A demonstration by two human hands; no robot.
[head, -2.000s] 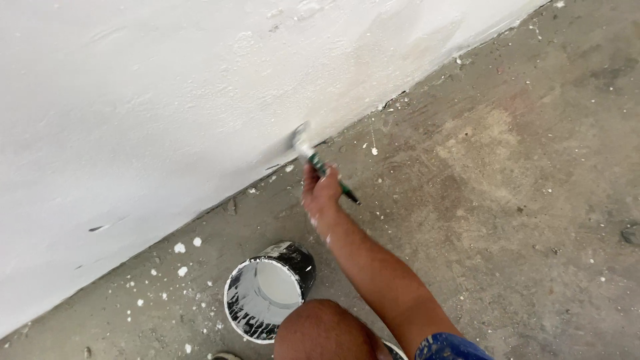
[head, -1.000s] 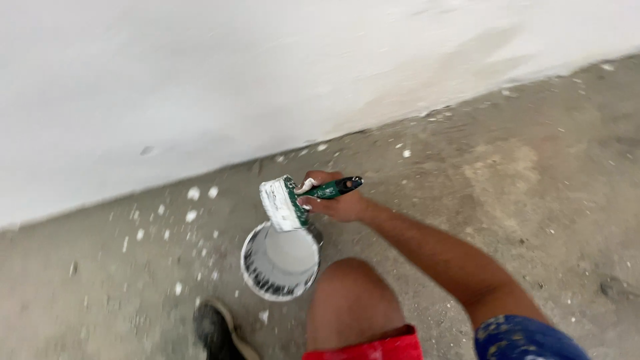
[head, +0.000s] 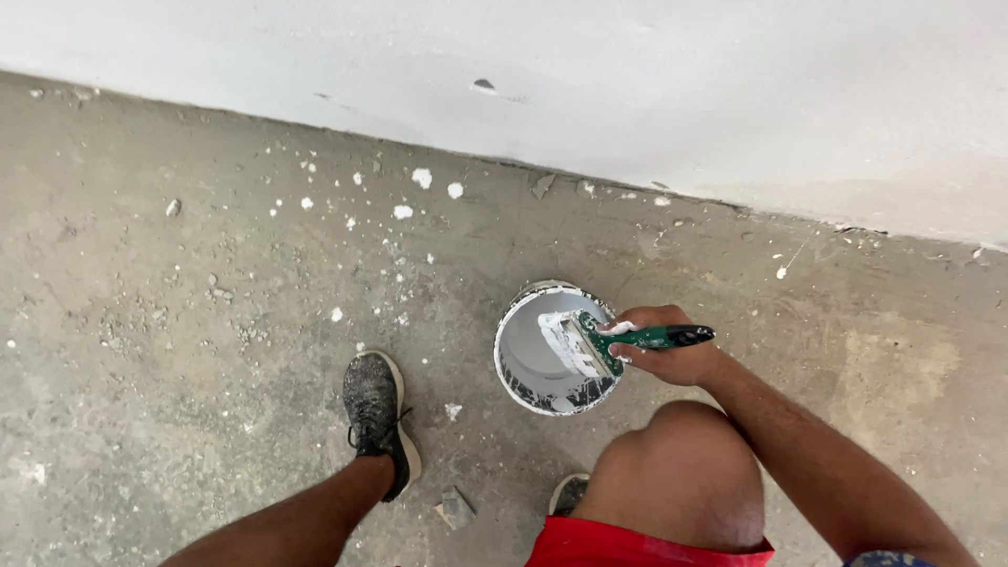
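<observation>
My right hand grips a wide flat paintbrush by its green and black handle, and white paint marks the fingers. The brush's bristles, coated in white, are over the open mouth of a round bucket. Pale paint lies inside this bucket, whose rim and inner wall are streaked with white over black. My left hand is out of view.
A white wall with a dark chipped spot meets the concrete floor behind the bucket. White paint drops and small debris dot the floor. My dark shoe stands left of the bucket, my bent knee close in front.
Two seconds ago the brush was against the foot of the wall. My right hand has since brought it back over the bucket. The view has shifted left along the wall.
</observation>
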